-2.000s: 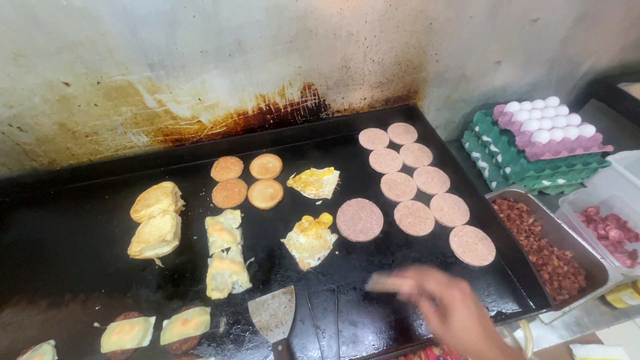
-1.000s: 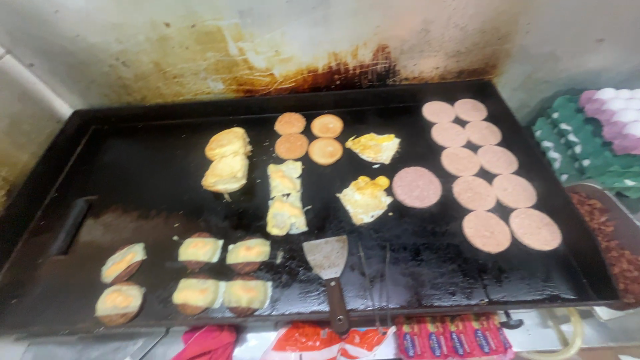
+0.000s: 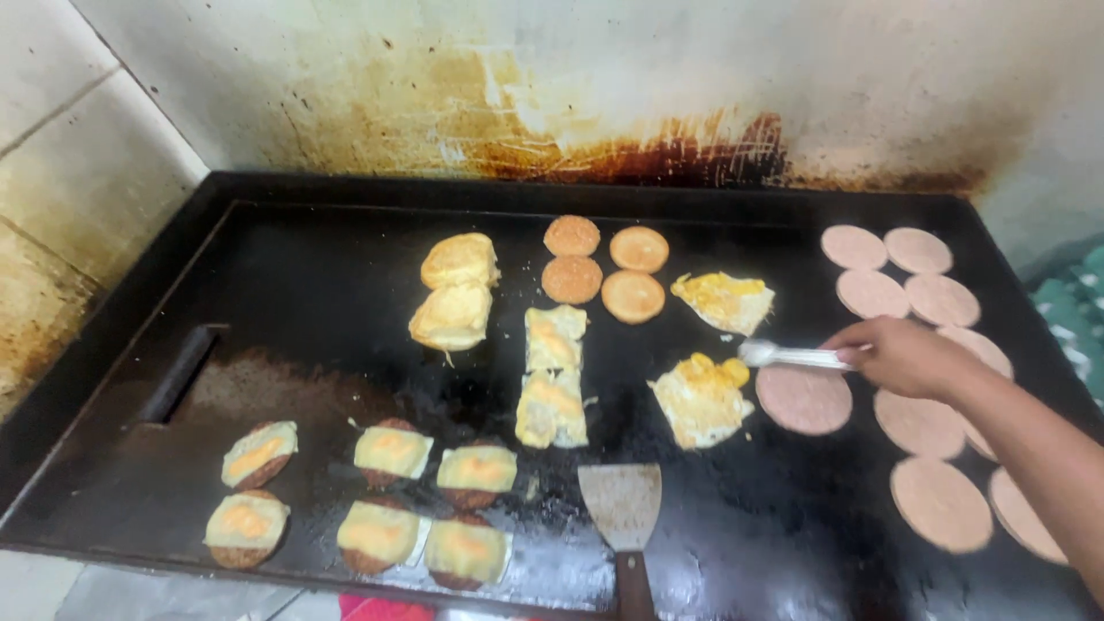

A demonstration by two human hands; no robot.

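My right hand (image 3: 897, 358) holds a light-coloured utensil (image 3: 793, 355), perhaps tongs, above a pink round patty (image 3: 804, 398) on the black griddle (image 3: 328, 345). Its tip is beside a fried egg (image 3: 703, 401); another egg (image 3: 726, 302) lies farther back. Under and around my forearm are several pale round patties (image 3: 940, 503). Browned bun halves (image 3: 572, 235), cheese-topped pieces (image 3: 552, 407) and two yellow-coated buns (image 3: 453, 316) lie mid-griddle. Front left are patties with melted cheese (image 3: 246, 522). A metal spatula (image 3: 621, 504) rests near the front. My left hand is out of view.
A stained wall (image 3: 604, 86) stands behind the griddle and a tiled wall (image 3: 69, 155) at the left. The griddle has a slot (image 3: 181, 375) on its left side. Green egg trays (image 3: 1074, 310) stand beyond the right edge. Something red (image 3: 384, 608) shows below the front edge.
My right hand, out of view one second ago, is back over the right part of the griddle with the light-coloured utensil. The foods lie in the same arrangement. The view has shifted.
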